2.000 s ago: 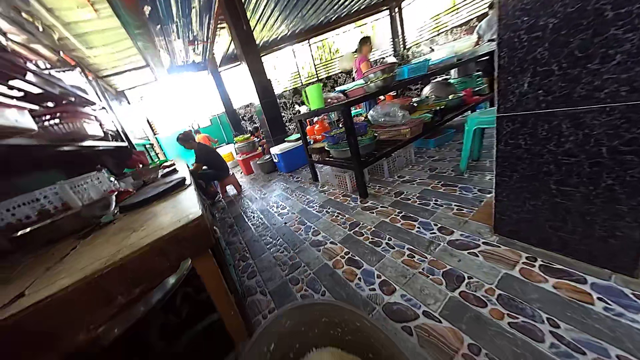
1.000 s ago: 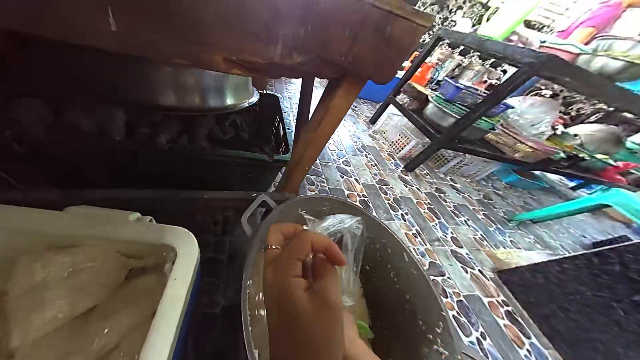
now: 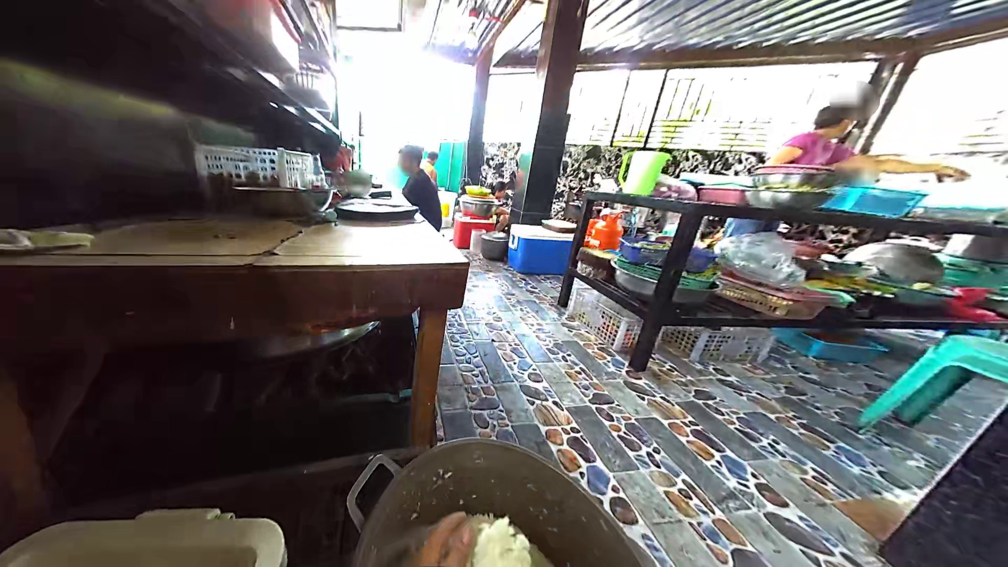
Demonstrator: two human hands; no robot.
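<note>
A large grey metal pot (image 3: 543, 488) stands low in front of me, with a loop handle on its left side and white grains stuck to its inner wall. At the bottom edge of the view, one of my hands (image 3: 450, 542) is inside the pot, blurred, beside a clump of white cooked rice (image 3: 501, 543). It looks like my left hand, though that is not certain; whether it grips anything is hidden. My other hand is out of view. Left of the pot is the pale rim of a cooler box (image 3: 260, 535).
A wooden table (image 3: 354, 272) rises at the left. Across the patterned tile floor (image 3: 567, 394) stands a black shelf (image 3: 669, 299) with basins and baskets. A teal plastic stool (image 3: 937, 374) is at the right. People are farther back, near a blue cooler (image 3: 539, 250).
The view has tilted up from the pot. A clear plastic bag seen by my hands one second ago no longer shows; white rice shows beside my hand now.
</note>
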